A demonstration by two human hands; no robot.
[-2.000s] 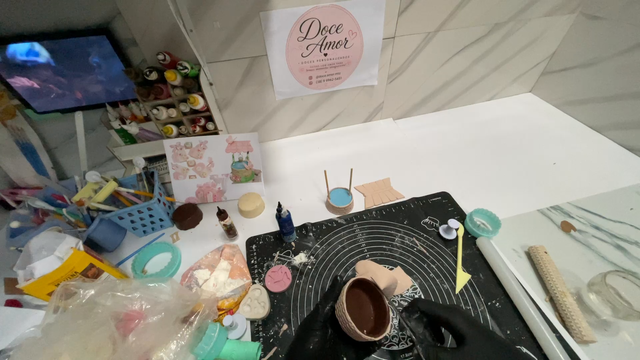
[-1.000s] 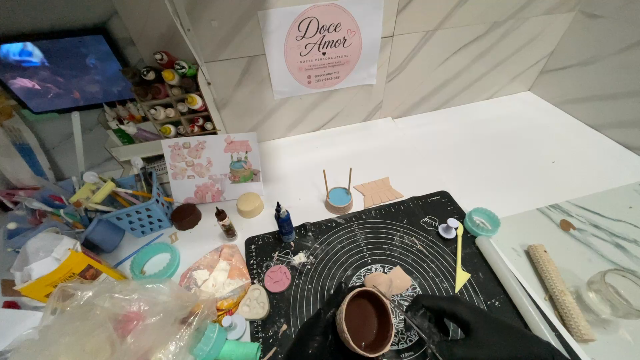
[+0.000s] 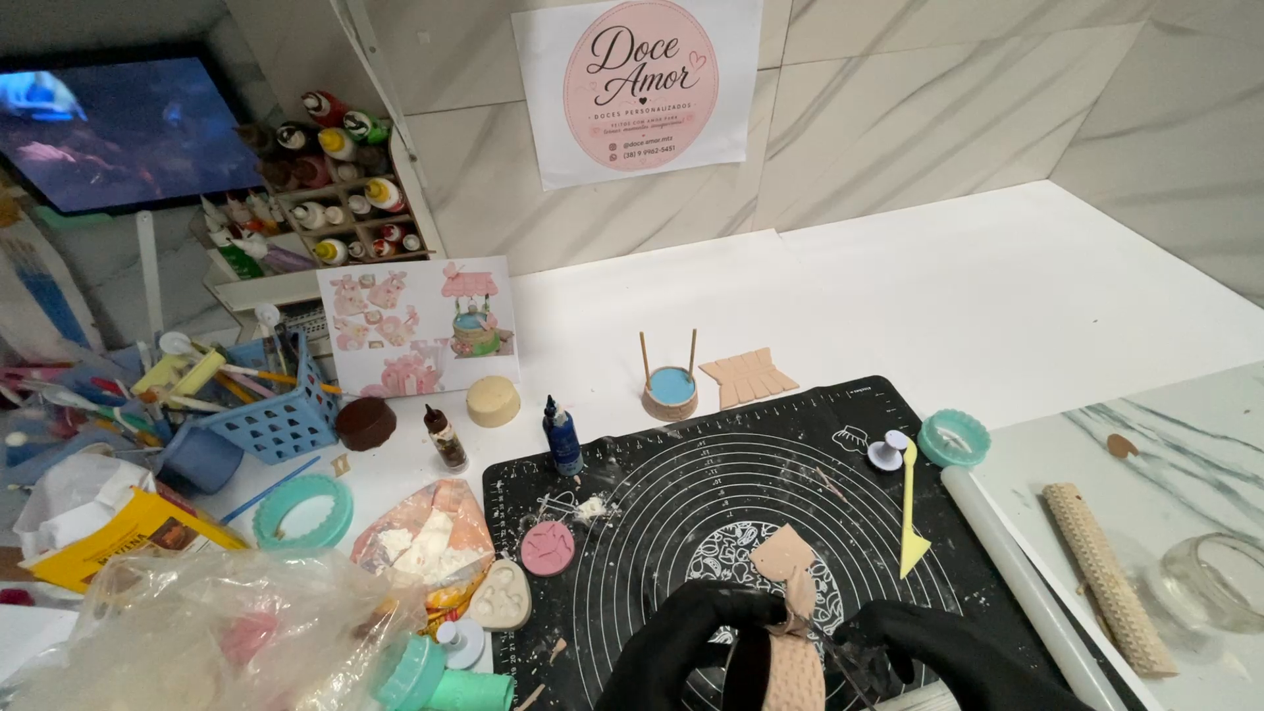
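My left hand (image 3: 681, 627), in a black glove, holds a cup with a dark brown inside and a beige textured wrap (image 3: 795, 671), tipped on its side at the bottom edge. Its fingers pinch a loose beige flap of modelling paste (image 3: 798, 597) at the rim. My right hand (image 3: 928, 642), also black-gloved, is close to the right of the cup, holding a thin dark metal tool (image 3: 844, 662) whose type I cannot tell. A beige paste scrap (image 3: 780, 553) lies beyond the fingers on the black mat (image 3: 632, 494). Part of the cup is cut off by the frame.
Behind the mat stand a small well model (image 3: 671, 393) and a slatted paste piece (image 3: 749, 377). A blue bottle (image 3: 563, 439) and pink disc (image 3: 547, 548) are left; a yellow tool (image 3: 908, 513), white roller (image 3: 1027, 583) and textured roller (image 3: 1106, 578) are right. A plastic bag (image 3: 227, 632) lies front left.
The cup has turned from opening upward onto its side, showing its textured wall. My left hand has come up over its rim, and a beige flap now shows between its fingers.
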